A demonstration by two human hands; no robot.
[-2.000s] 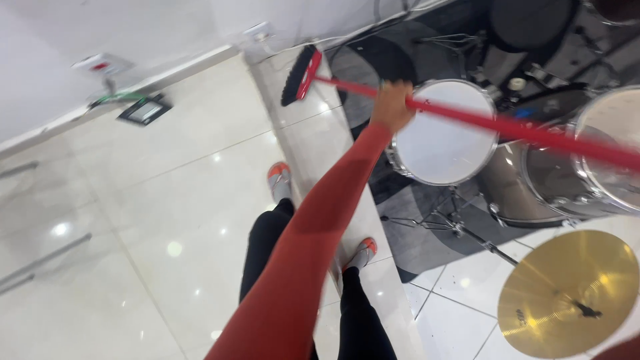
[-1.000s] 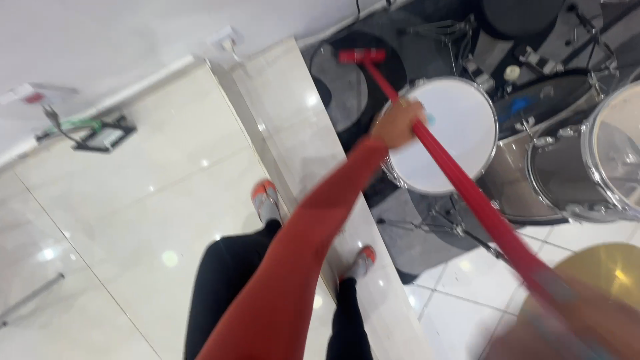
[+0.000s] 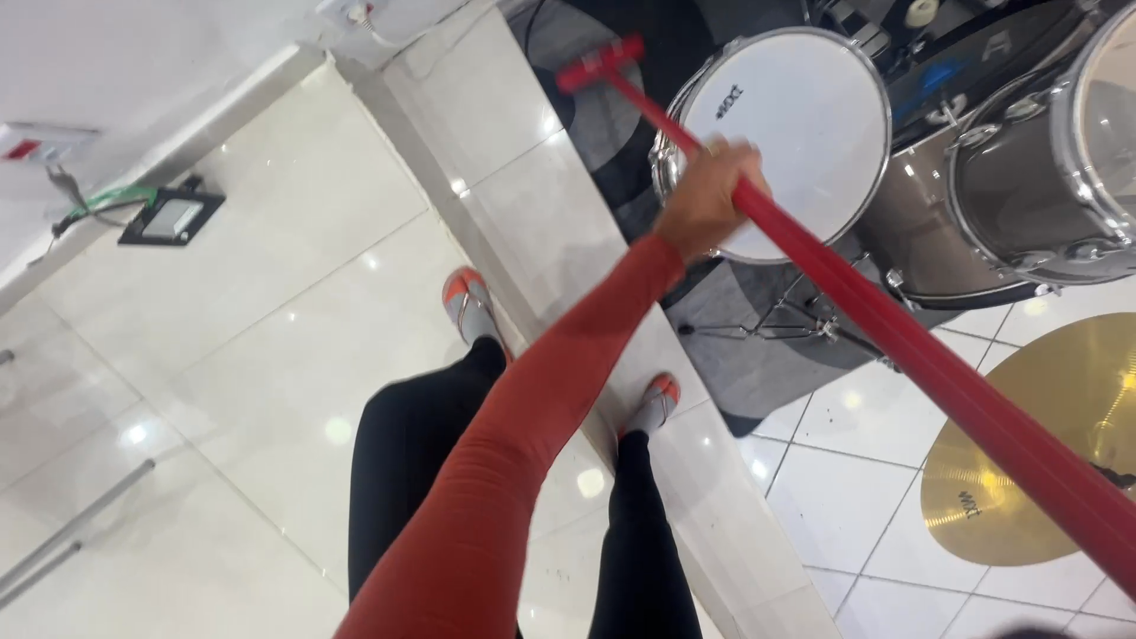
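Observation:
My left hand [image 3: 714, 195] is closed around the red handle of a push broom [image 3: 887, 324], in front of the edge of a white-headed drum [image 3: 790, 133]. The handle runs from the upper middle down to the lower right edge. Its red head [image 3: 601, 64], slightly blurred, is over the dark grey mat [image 3: 612, 124] beside the drum; its bristles cannot be made out. My right hand is not in view.
My feet straddle a tiled step [image 3: 506, 177]. On the right stand more drums [image 3: 1012, 186], a gold cymbal [image 3: 1003, 488] and a drum stand [image 3: 781, 328]. A small floodlight [image 3: 173, 217] with a cable lies by the left wall.
The broom head has moved from the tiled step near the wall onto the mat. My right hand, blurred on the handle at lower right one second ago, has left the view.

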